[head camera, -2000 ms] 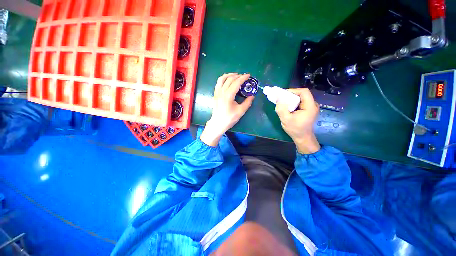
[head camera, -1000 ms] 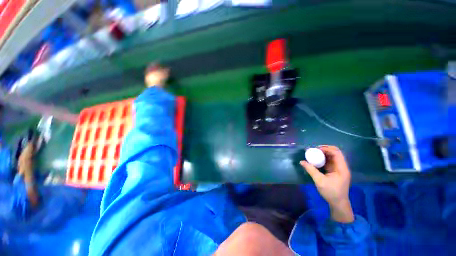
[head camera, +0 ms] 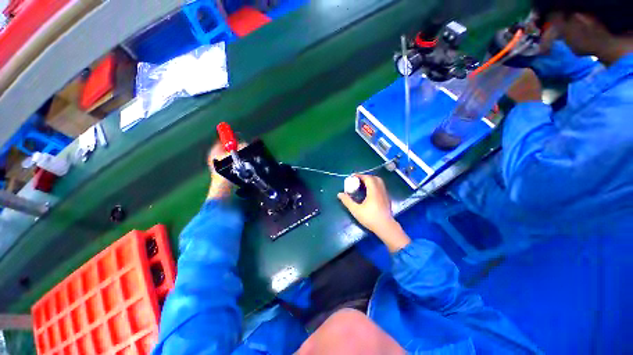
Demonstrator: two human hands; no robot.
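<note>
The black toggle clamp fixture [head camera: 274,197] stands tilted in the view on the green bench, with its red handle [head camera: 227,137] at the upper left. My left hand [head camera: 217,172] is at the fixture's far left side, beneath the handle. Its fingers are partly hidden by the black upright plate, so its grip cannot be told. My right hand [head camera: 375,206] is closed around the white dropper bottle [head camera: 353,184], right of the fixture. The bottle's round white end faces up, and its tip is not visible.
The blue control box [head camera: 416,128] is at the right, joined to the fixture by a thin tube. A person in blue works beyond it. Red trays [head camera: 104,295] are at the lower left. A black round part [head camera: 117,213] lies on the belt. Plastic bags [head camera: 184,78] lie on the far ledge.
The view has swung right. My left hand has gone from holding the round workpiece, past the red trays, to the fixture's far side. My right hand still holds the bottle, now near the blue box.
</note>
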